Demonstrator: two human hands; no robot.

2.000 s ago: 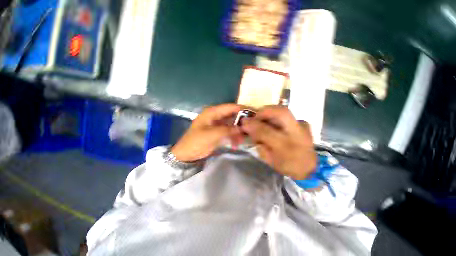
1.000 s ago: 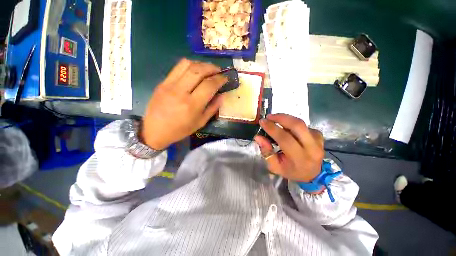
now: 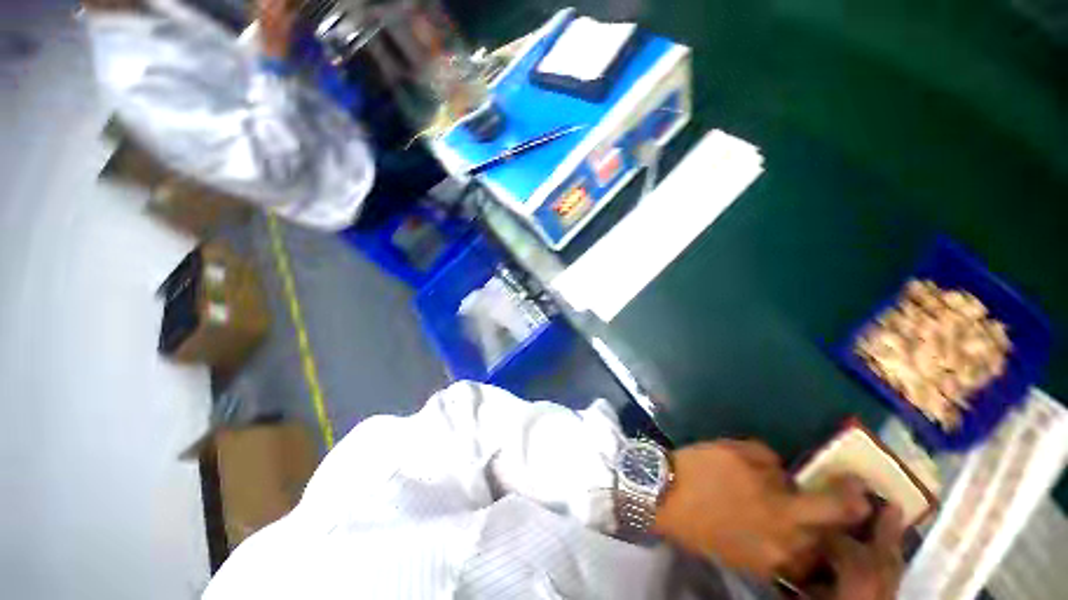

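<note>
My left hand (image 3: 744,510), with a silver wristwatch, reaches to the near edge of the cream pad (image 3: 861,459) with its red-brown border. Its fingers close around a small dark thing (image 3: 874,504), which looks like the watch case but is blurred. My right hand (image 3: 873,568) meets it there, cut off by the bottom edge; what its fingers hold cannot be told. A sticker sheet (image 3: 995,498) with tan rows lies just right of the hands.
A deep-blue bin (image 3: 1028,340) of loose tan pieces stands beyond the pad. A blue-white box (image 3: 562,152) and a white strip (image 3: 662,229) are on the green mat. Blue crates (image 3: 445,316) stand below the bench edge. Another person's white sleeve (image 3: 316,164) is at upper left; cartons are on the floor.
The view has swung left, so the bench things appear further right. My hands, apart a second ago, are now together at the pad; the left one has turned over it.
</note>
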